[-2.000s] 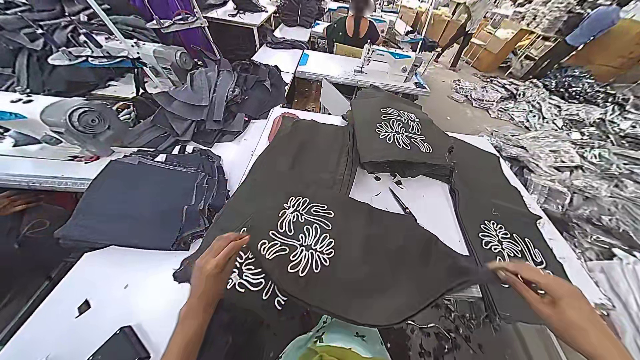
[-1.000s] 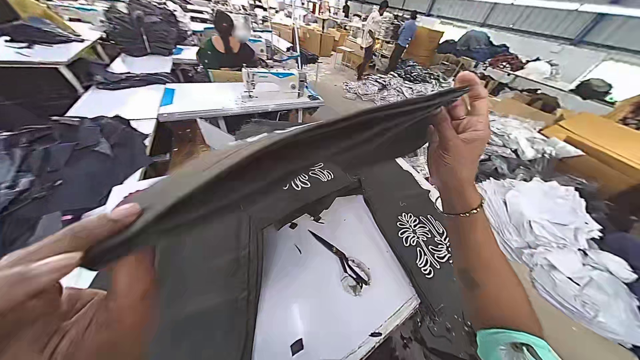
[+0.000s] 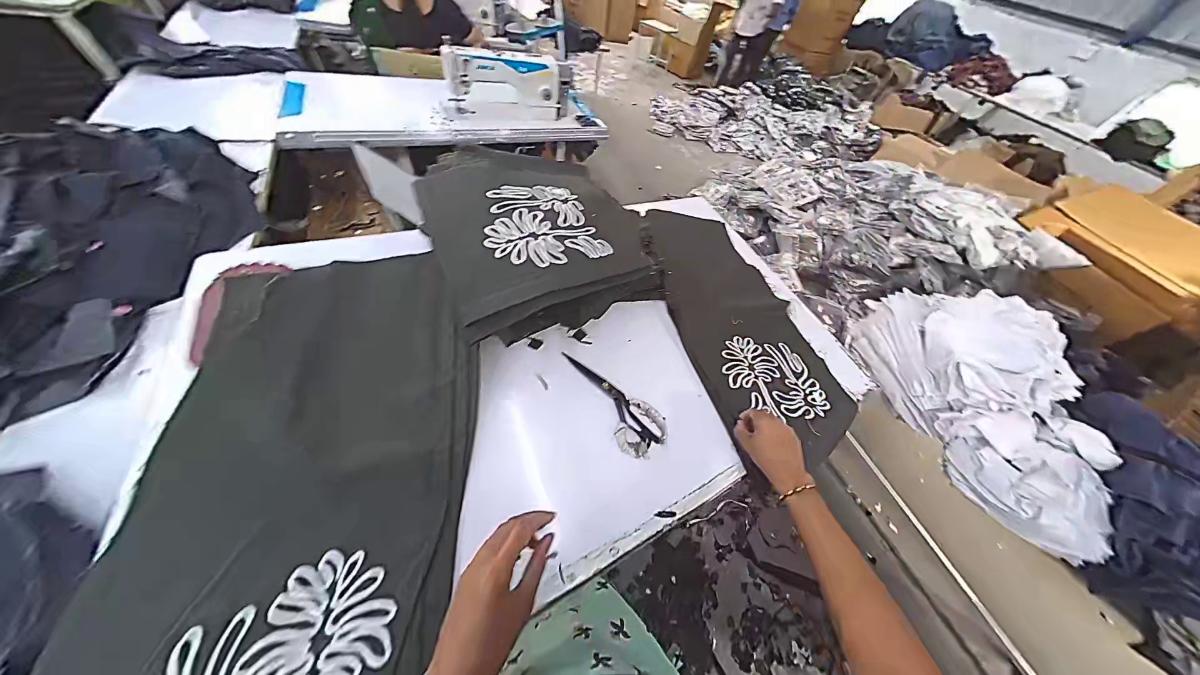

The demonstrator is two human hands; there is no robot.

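Note:
My left hand is held over the near edge of the white tabletop, fingers apart, with nothing in it. My right hand touches the near end of a dark cut fabric panel with white looped embroidery, at the table's right; whether its fingers pinch the cloth I cannot tell. Between the fabrics lies a pair of tailor's scissors with cloth-wrapped handles. A long stack of dark panels, embroidered at its near end, lies at the left. Another stack of embroidered pieces sits at the far side.
Beyond the table stands an industrial sewing machine on a white bench, with a person seated behind it. Dark garments are heaped at the left. White fabric bundles, piled grey cloth and cardboard boxes lie at the right.
Both hands held up a dark panel a second ago; they have let it go. My right hand has come down to the right-hand panel. The view has tilted down since then.

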